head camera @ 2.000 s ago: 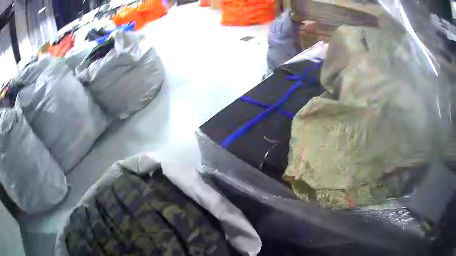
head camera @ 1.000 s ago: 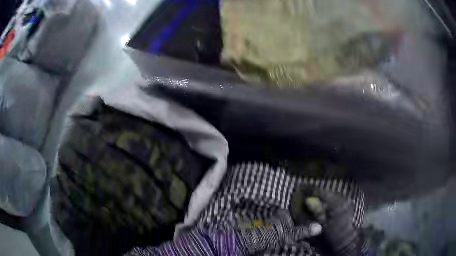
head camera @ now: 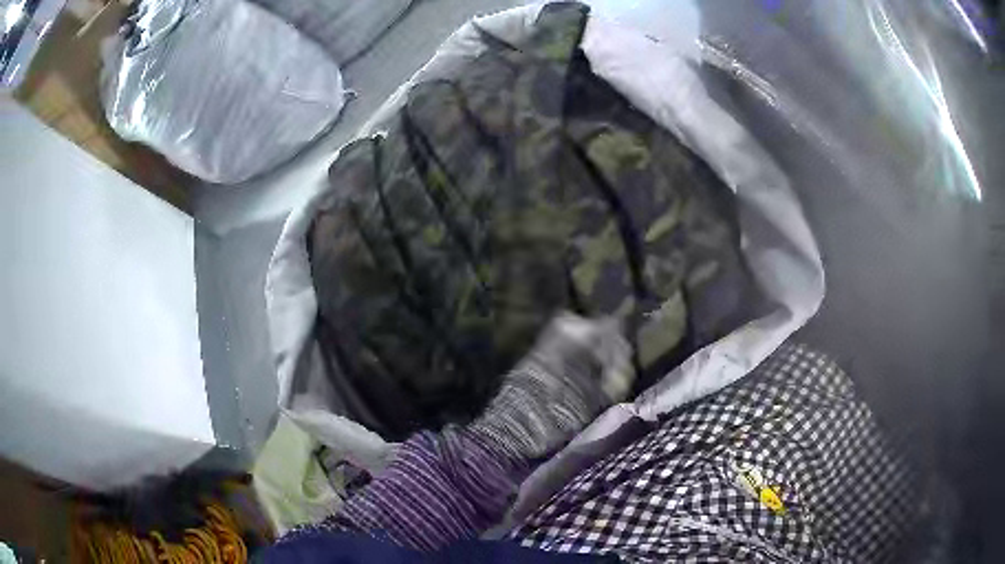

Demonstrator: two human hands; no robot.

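Camouflage fabric pieces (head camera: 501, 209) are packed in overlapping folds in an open white-grey woven sack (head camera: 785, 259) with a rolled rim. My left hand (head camera: 584, 358), in a grey knit glove below a purple striped sleeve, reaches over the near rim onto the lower part of the pieces. Its fingers are blurred against the fabric, so whether they grip a piece is unclear. My right hand is out of the picture.
A black-white gingham apron (head camera: 716, 474) covers my lap at lower right. Film-wrapped dark goods (head camera: 904, 286) stand at right. A white box-like surface (head camera: 99, 308) is at left, a filled sack (head camera: 231, 94) at upper left, orange cord bundles (head camera: 165, 540) at lower left.
The view has swung down and left, bringing the open sack to the middle. My left hand has moved from my lap onto the camouflage pieces. My right hand has left the picture.
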